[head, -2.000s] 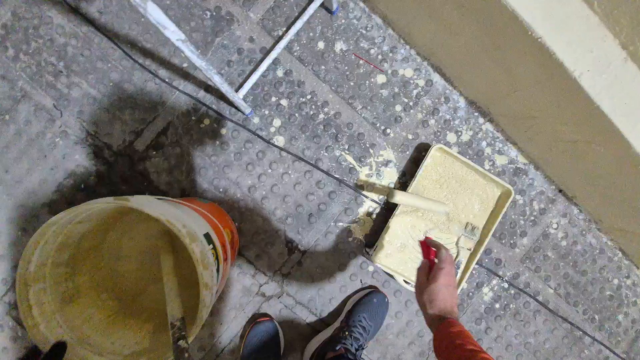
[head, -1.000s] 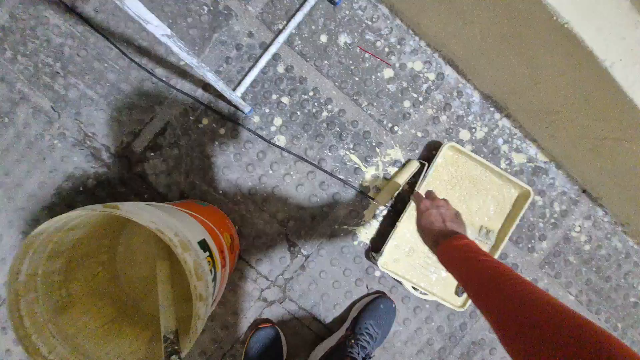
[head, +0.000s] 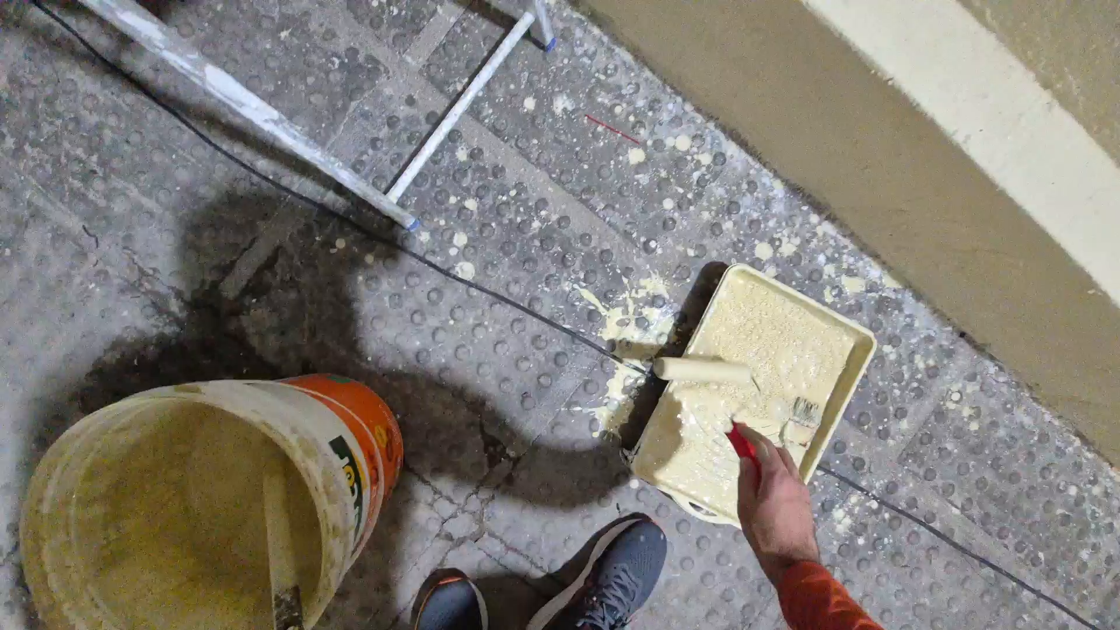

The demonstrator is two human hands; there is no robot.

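Observation:
My right hand [head: 774, 503] is closed on the red handle [head: 741, 442] of a paint roller. The roller's cream-coated sleeve [head: 704, 370] lies across the left rim of a paint tray [head: 862, 350]. Cream paint [head: 779, 324] covers the tray's floor. A paintbrush [head: 805, 411] rests in the tray against its right side, just beyond my fingers. My left hand is not in view.
A paint-coated bucket [head: 210, 394] with a stick [head: 280, 542] inside stands at lower left. A metal ladder [head: 262, 114] stands at upper left. A black cable [head: 516, 302] crosses the paint-spattered floor beneath the tray. My shoes [head: 604, 577] are below; a wall [head: 787, 149] runs along the right.
The roller sleeve was at the tray's left edge, tilted upward, one second ago; it now lies further in over the paint. My right hand has moved down towards the near side of the tray.

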